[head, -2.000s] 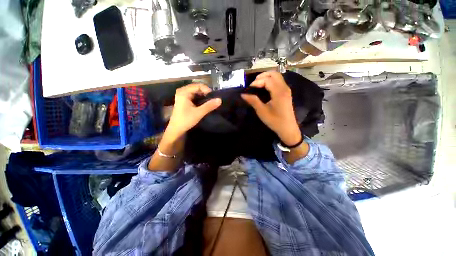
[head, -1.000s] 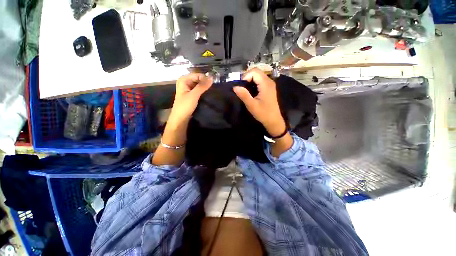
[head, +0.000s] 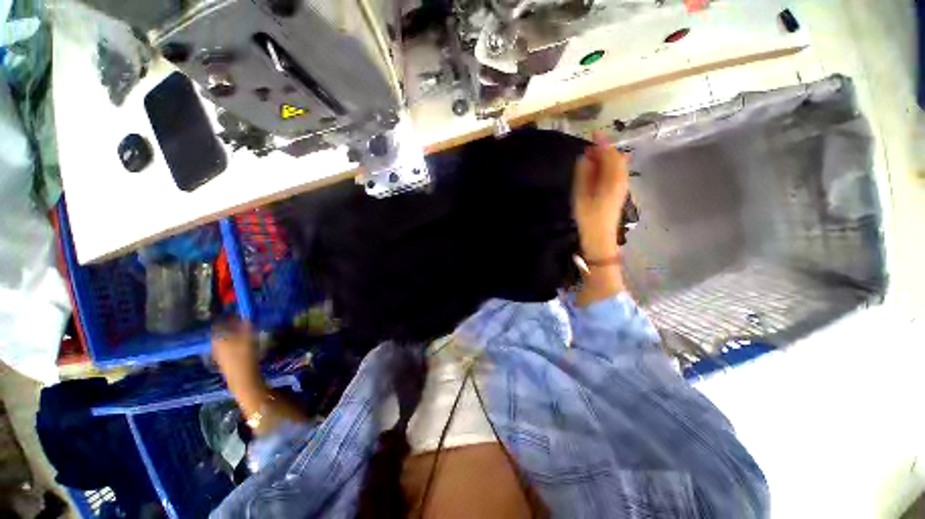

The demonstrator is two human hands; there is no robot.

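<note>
The black garment [head: 467, 223] lies spread over my lap and against the table edge. The work plate [head: 398, 177] of the button-sewing machine [head: 294, 76] shows bare at the table edge, below the grey head. My right hand [head: 600, 182] is at the garment's right end, beside the lined crate; it is blurred, and whether its fingers grip the cloth cannot be told. My left hand [head: 235, 350] is away from the plate at the left, over the front edge of the small blue crate, strongly blurred; its fingers cannot be made out.
The lined crate [head: 862, 203] stands at the right. The small blue crate [head: 152, 357] holds clear and red packets at the left, with the lower blue crate [head: 152, 456] below it. A mobile phone [head: 185, 132] and a small round black object [head: 135, 153] lie on the table [head: 96, 218].
Both hands have left the work plate, the left to the lower left and the right to the right. The garment is spread wider. The white label no longer shows at the plate. The view has tilted.
</note>
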